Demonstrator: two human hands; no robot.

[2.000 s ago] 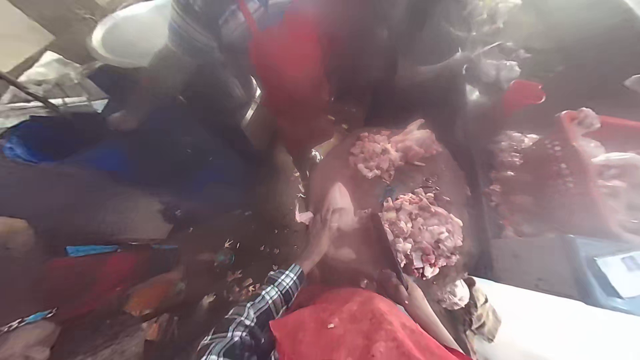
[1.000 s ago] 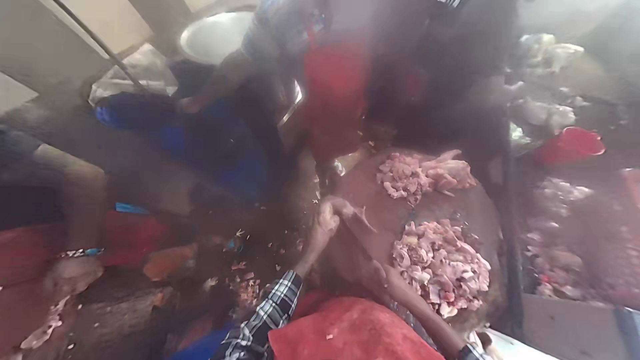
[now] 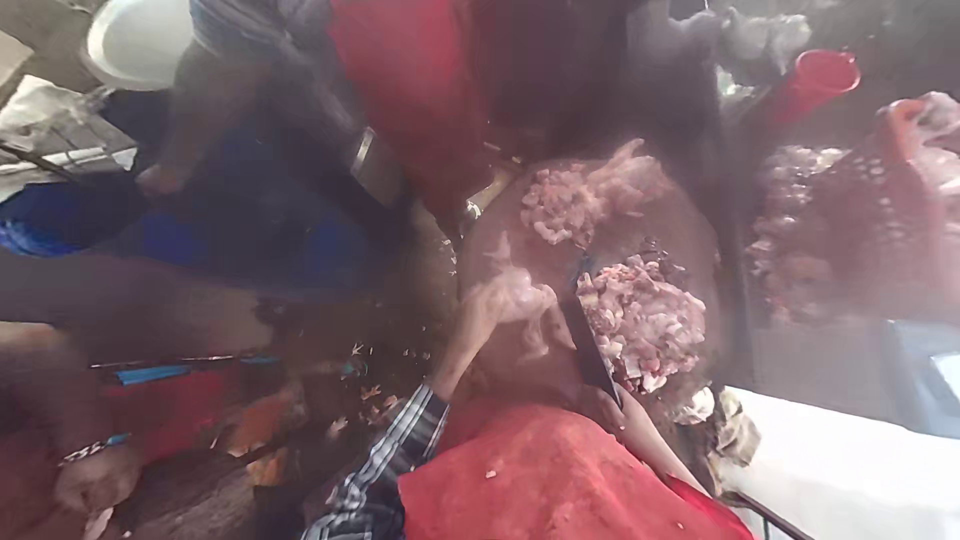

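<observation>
My left hand [image 3: 487, 307], at the end of a checked sleeve, grips a pale piece of raw poultry [image 3: 525, 296] over a round chopping block [image 3: 495, 367]. My right hand [image 3: 604, 405] is closed round the near end of a dark, broad-bladed cleaver [image 3: 589, 341]. The blade lies along the left side of a heap of cut raw meat [image 3: 649, 322]. Farther back on the block rests a second heap of cut meat [image 3: 562, 202], beside a larger uncut-looking piece [image 3: 634, 176]. The picture is hazy, and the cleaver's handle is mostly hidden in my hand.
Opposite stands a person in a red apron [image 3: 409, 75]. Another person's hand [image 3: 97, 476] is at the lower left. A red plastic cup [image 3: 825, 71] and more meat [image 3: 799, 240] are on the right. A white basin [image 3: 142, 45] sits at the upper left.
The cleaver, raised across the block near my left hand a second ago, is now beside the nearer meat heap. My left hand still holds the poultry piece. The view has shifted.
</observation>
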